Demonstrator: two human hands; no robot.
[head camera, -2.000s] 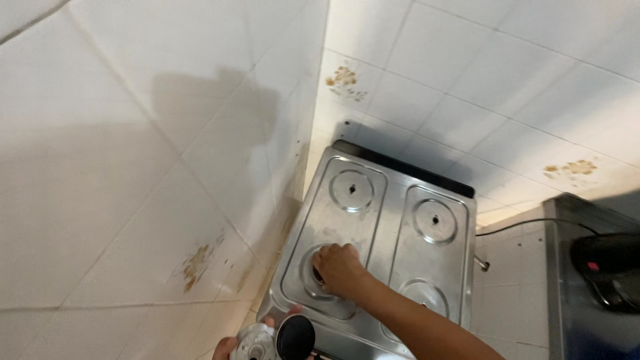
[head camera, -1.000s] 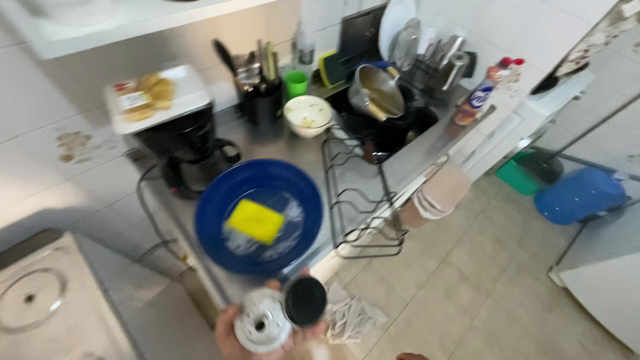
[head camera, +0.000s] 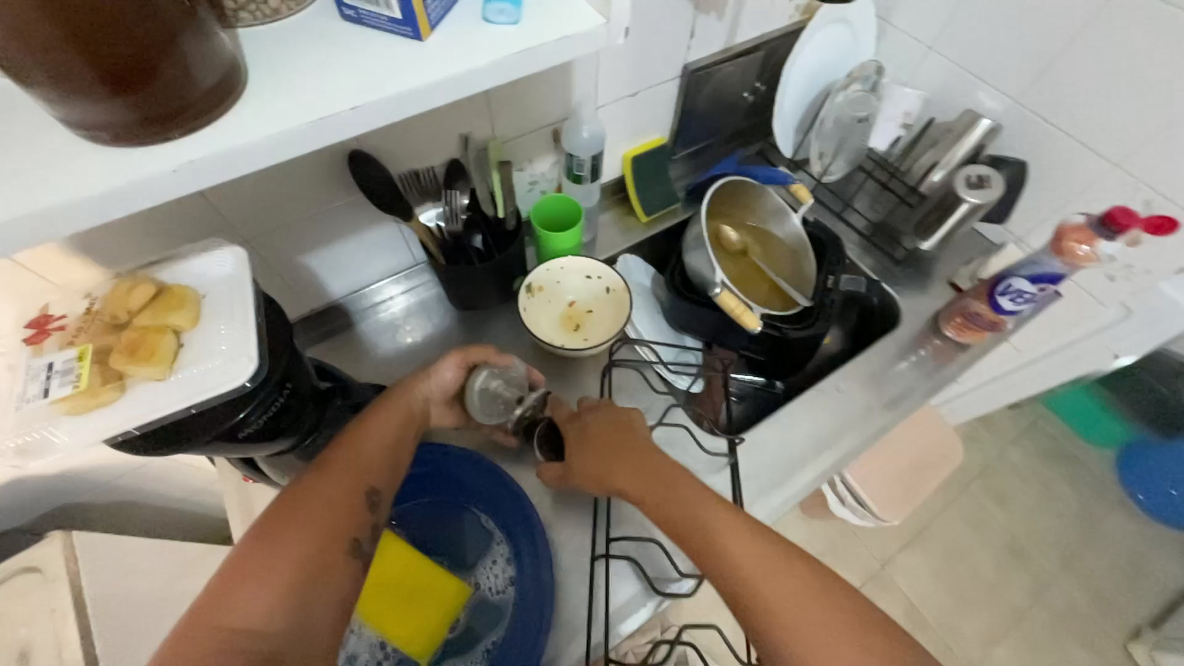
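My left hand (head camera: 481, 393) is closed around rounded metal stove-burner parts (head camera: 498, 394), above the upper edge of a blue basin (head camera: 532, 555). Close beside it, my right hand (head camera: 597, 444) grips a small dark round burner part (head camera: 548, 440); the two hands nearly meet and partly hide what they hold. In the basin, a yellow sponge (head camera: 413, 595) lies in soapy water. Under my right forearm a black wire stove grate (head camera: 606, 555) rests on the steel counter. A cream bowl (head camera: 574, 305) with food bits stands just beyond my hands.
The sink (head camera: 856, 342) holds a pot (head camera: 758, 245) with liquid and a spoon. Behind the bowl are a cutlery holder (head camera: 481, 268) and a green cup (head camera: 557, 227). A foam tray (head camera: 227, 324) of food sits on a black coffee maker (head camera: 199, 421). A shelf (head camera: 305, 102) overhangs the left side.
The view has swung from the stove to the sink counter. My right hand, earlier at a stove burner, is now beside my left over the counter, holding a dark part.
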